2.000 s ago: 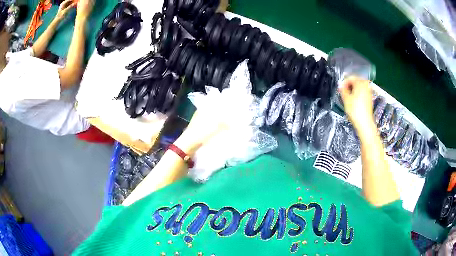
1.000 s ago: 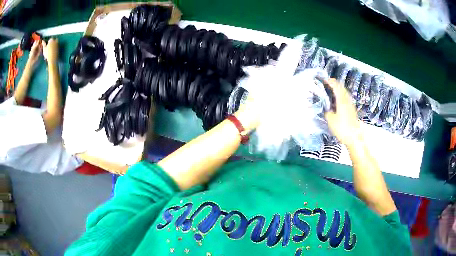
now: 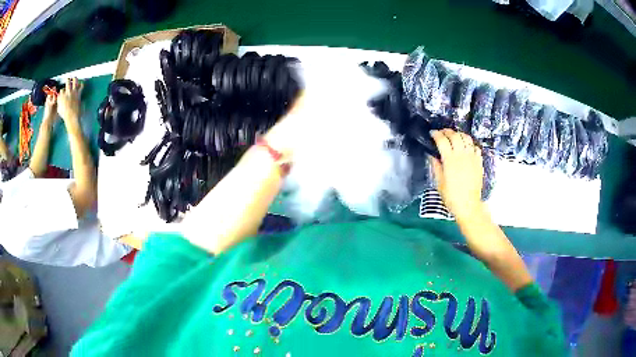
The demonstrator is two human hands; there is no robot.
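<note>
Thin clear poly bags lie in a glaring white pile in front of me. My left hand is at the pile's left side, washed out by glare; its fingers cannot be made out. My right hand is right of the pile, its fingers closed on a black unit, possibly headphones. Unbagged black units stand in ribbed rows to the left, partly hidden by the pile and my left arm. Bagged black units stand in a row to the right under shiny film.
A brown carton with black units is at the left. A person's hands hold an orange-and-black item at far left. A striped sheet and a white sheet lie near the bench's front edge. Clear film is at the top right.
The view has shifted to the right along the bench. The white bag pile and my left hand have moved from the left row towards the bagged row. My right hand now has a dark unit at its fingers.
</note>
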